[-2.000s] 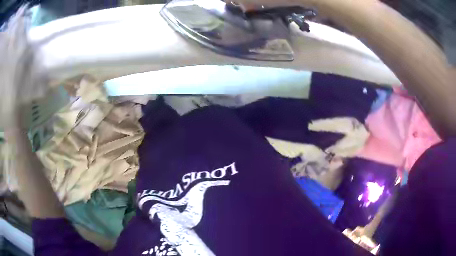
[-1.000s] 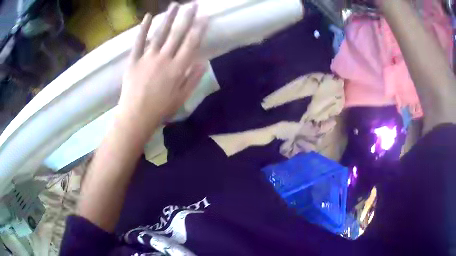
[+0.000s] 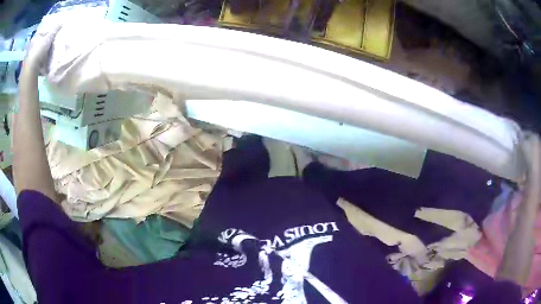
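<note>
A pale garment (image 3: 285, 77) is stretched lengthwise as a tube over the long narrow ironing board, with a fold line along it. At the upper left its cloth is bunched, and my left hand (image 3: 43, 46) holds it there; the fingers are washed out. My right hand (image 3: 530, 155) is at the far right edge, holding the garment's other end; its fingers are blurred and partly hidden. The board's padding is covered by the cloth. No iron shows.
A crumpled beige heap (image 3: 139, 169) lies below the board, over green cloth (image 3: 142, 237). A vented pale housing (image 3: 113, 113) stands at left. Beige strips (image 3: 442, 240) and pink cloth (image 3: 501, 234) are at right. A yellow openwork item (image 3: 359, 27) is behind the board.
The iron seen earlier is out of view. My left hand, open over the board a second ago, is now at the left end. My right hand has come to the garment's right end. The view has shifted.
</note>
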